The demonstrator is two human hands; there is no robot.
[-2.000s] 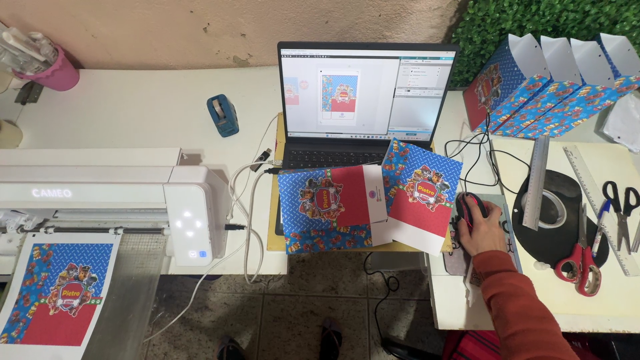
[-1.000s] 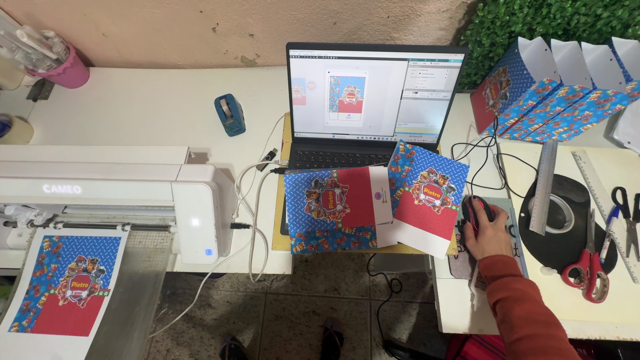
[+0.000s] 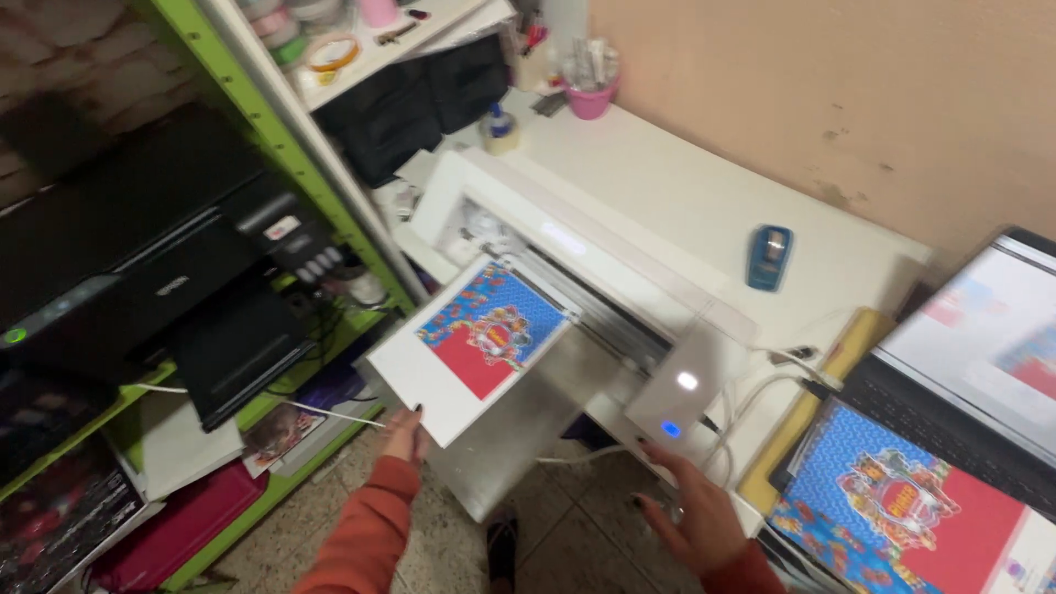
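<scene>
A printed sheet in blue and red with a white margin (image 3: pixel 445 404) lies on the clear cutting mat (image 3: pixel 487 470), at the front of the white Cameo cutting machine (image 3: pixel 610 272). My left hand (image 3: pixel 407 435) is at the sheet's lower edge, its fingertips touching or gripping the corner; blur hides which. My right hand (image 3: pixel 693 511) is empty with fingers apart, just below the machine's lit button panel (image 3: pixel 681 396). Another printed sheet (image 3: pixel 899 495) rests over the edge of the laptop (image 3: pixel 949 396) at the right.
A black Epson printer (image 3: pixel 165 289) stands on a green-framed shelf at the left. White cables (image 3: pixel 742 404) run between machine and laptop. A blue tape dispenser (image 3: pixel 769 257), a tape roll (image 3: pixel 500 136) and a pink pot of tools (image 3: pixel 590 99) stand on the white table.
The view has swung far to the left. My right hand has let go of the computer mouse and is now near the cutting machine. My left hand has come into view at the sheet.
</scene>
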